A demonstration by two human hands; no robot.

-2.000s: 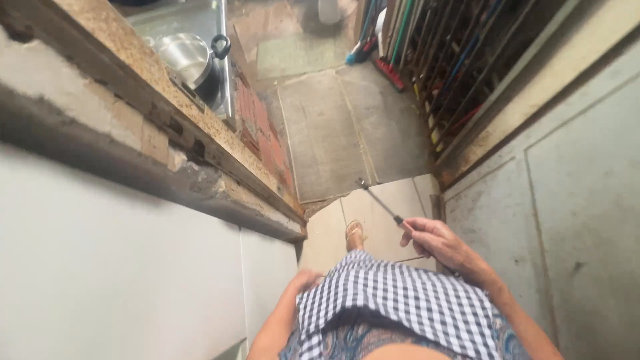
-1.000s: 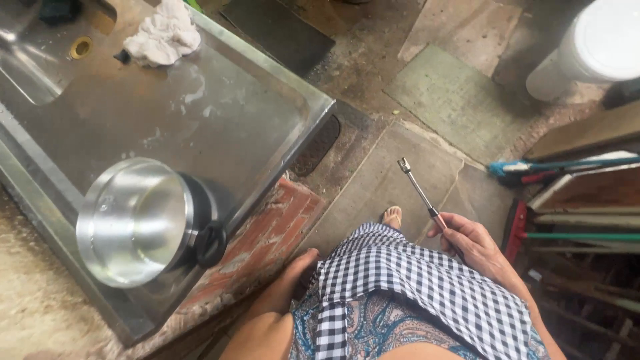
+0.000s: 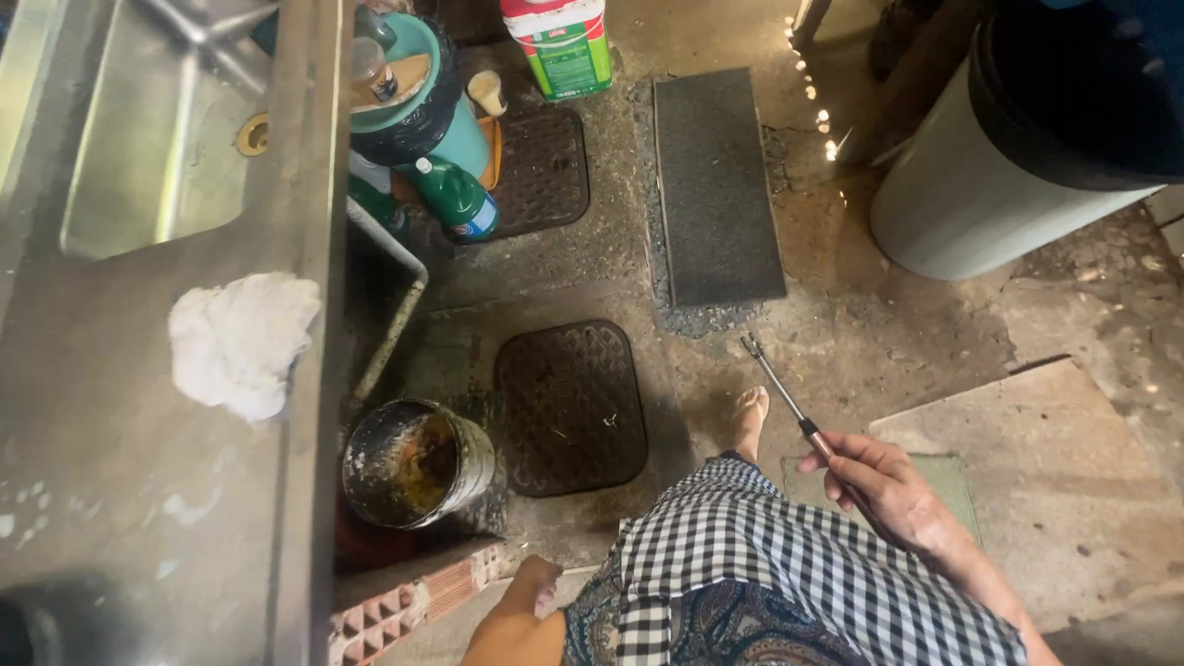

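Observation:
My right hand (image 3: pixel 874 486) is closed around the handle of a long-necked utility lighter (image 3: pixel 786 398), whose metal neck points up and to the left over the floor. Beside the black-and-white checked apron (image 3: pixel 721 546) hangs my left hand (image 3: pixel 536 583), low and near the hollow bricks. Its fingers are partly hidden, and no object shows in it. On the steel sink counter (image 3: pixel 102 370) at the left lies a crumpled white cloth (image 3: pixel 245 342).
A paint-stained bucket (image 3: pixel 421 462) stands by the counter, near a dark floor cover (image 3: pixel 573 407). Beyond are a green bottle (image 3: pixel 458 199), a teal bin (image 3: pixel 462 139) and a green-and-white container (image 3: pixel 560 51). A large drum (image 3: pixel 999 157) stands at the right; hollow bricks (image 3: pixel 407 606) edge the lower left.
The view has moved forward from a doorway to beside the sink counter. The lighter stays in my right hand. The steel pot seen earlier on the counter is out of view.

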